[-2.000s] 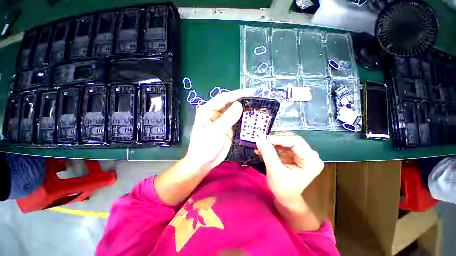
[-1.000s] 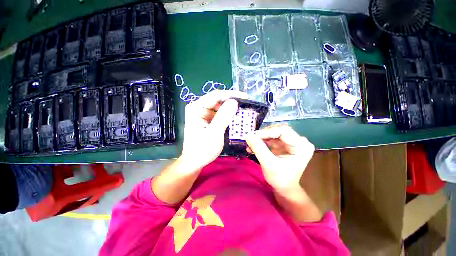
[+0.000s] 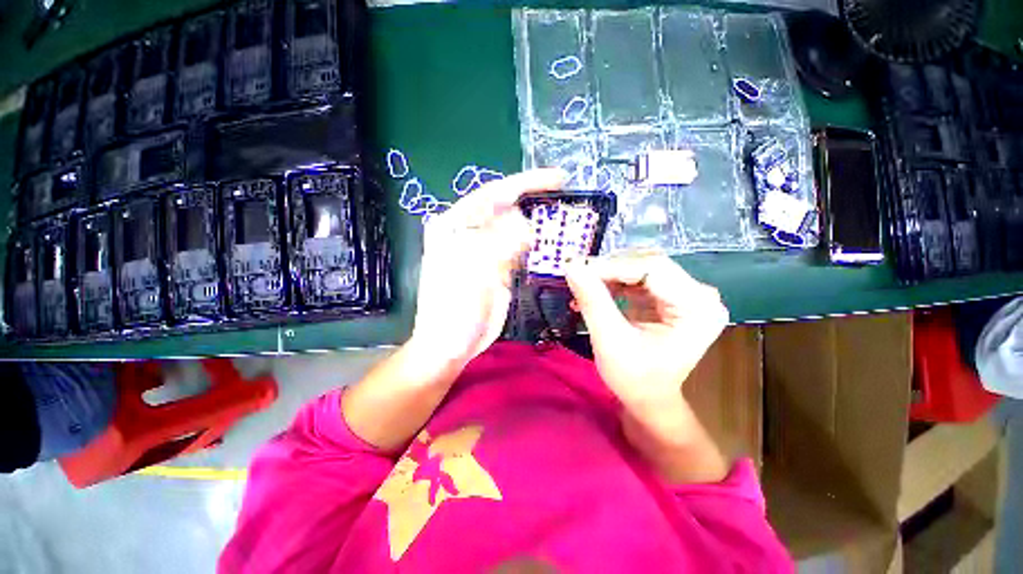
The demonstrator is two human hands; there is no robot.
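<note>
My left hand (image 3: pixel 469 269) is bare and holds a black phone housing (image 3: pixel 541 312) upright near the bench's front edge, fingers along its left side. A pale keypad (image 3: pixel 561 238) with rows of small dark dots lies in the upper part of the housing. My right hand (image 3: pixel 645 325) is bare, with thumb and index finger together at the lower right edge of the keypad. Whether those fingertips pinch the keypad or only press on it cannot be told. The fingers of my left hand behind the housing are hidden.
A black blister tray (image 3: pixel 185 308) of phone housings lies left, another black tray (image 3: pixel 954 213) right. A clear blister tray (image 3: pixel 707 213) holds small parts. White oval rings (image 3: pixel 411 193) lie between trays. A black slab (image 3: pixel 850 200) and a fan (image 3: pixel 911 22) stand right. Red stools (image 3: pixel 168 409) and cardboard (image 3: pixel 836 432) are below.
The housing has tilted in my left hand, so the keypad faces the camera more. My right fingertips stay at the keypad's lower edge. The bench has shifted slightly up in view.
</note>
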